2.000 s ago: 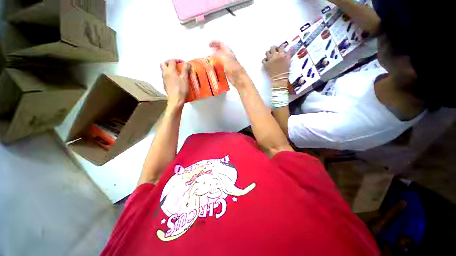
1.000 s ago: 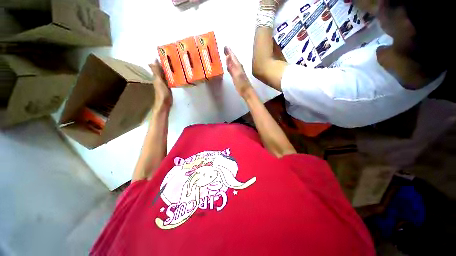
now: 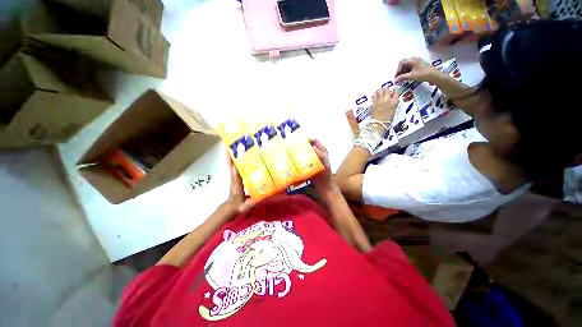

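A row of three product boxes (image 3: 271, 156), yellow-orange with dark pictures at the far end, is held tilted up close to my chest, over the table's near edge. My left hand (image 3: 238, 188) grips the row's left side, and my right hand (image 3: 320, 156) grips its right side; fingers are partly hidden behind the boxes. An open inner carton (image 3: 182, 144) lies tilted on the white table to the left, its opening facing left and towards me. An orange product box (image 3: 127, 167) shows inside it.
Empty cartons (image 3: 131, 38) stand at the far left. A pink notebook (image 3: 261, 32) with a mobile phone (image 3: 303, 11) lies at the back. At the right another person (image 3: 434, 179) handles printed sheets (image 3: 415, 112). Stacked product boxes (image 3: 466, 19) are at the back right.
The row of boxes has come off the table towards my chest and been turned, showing yellow faces instead of orange sides. Both my hands now grip it. The other person's hands moved over the sheets.
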